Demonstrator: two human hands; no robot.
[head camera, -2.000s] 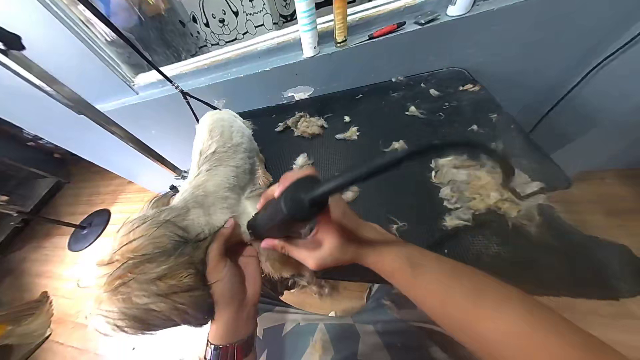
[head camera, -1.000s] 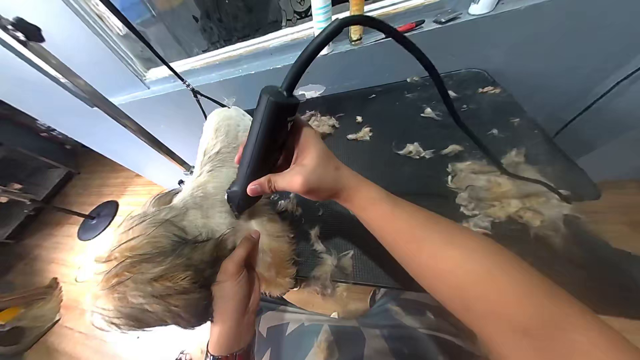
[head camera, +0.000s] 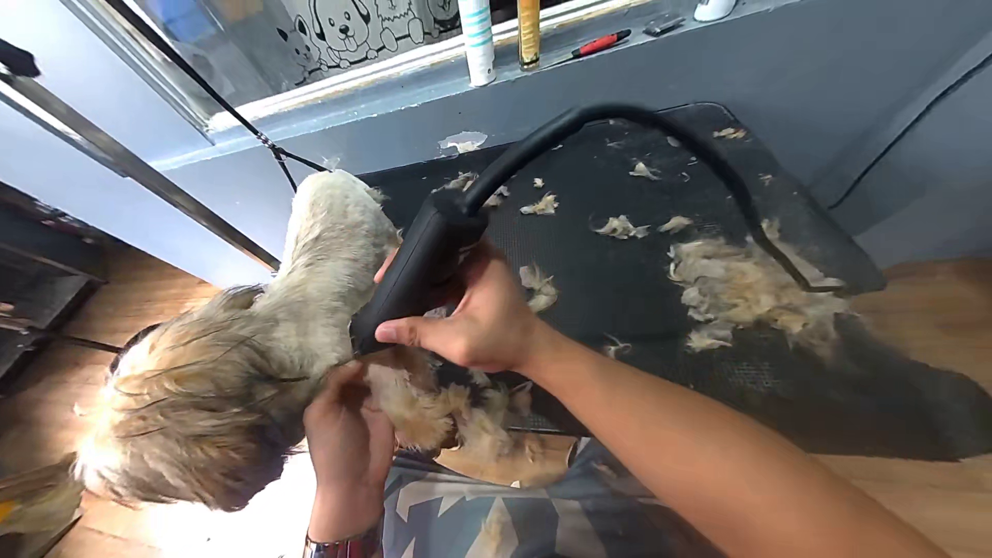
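A dog (head camera: 325, 287) stands at the left end of a black grooming table (head camera: 620, 287); its back coat is cut short and pale, and long brown-grey hair covers the head end. My right hand (head camera: 473, 318) is closed around black corded electric clippers (head camera: 418, 263), their lower end against the dog's side near the shoulder. Below it, my left hand (head camera: 349, 426) touches the fur at the dog's near side, its fingers just under the clipper end. The blade is hidden by the clipper body and fur. A thick black cord arcs from the clippers over the table.
A large heap of cut fur (head camera: 744, 287) and smaller tufts (head camera: 620, 227) lie on the table. A black tether (head camera: 225, 101) runs down to the dog beside a metal post (head camera: 155, 182). The window sill holds a white tube (head camera: 477, 46), an amber tube (head camera: 529, 35) and a red-handled tool (head camera: 601, 44).
The clippers have gone from lying across the dog's near side two seconds ago to a steep tilt, cord end up. Since one second ago they are slightly lower along its side.
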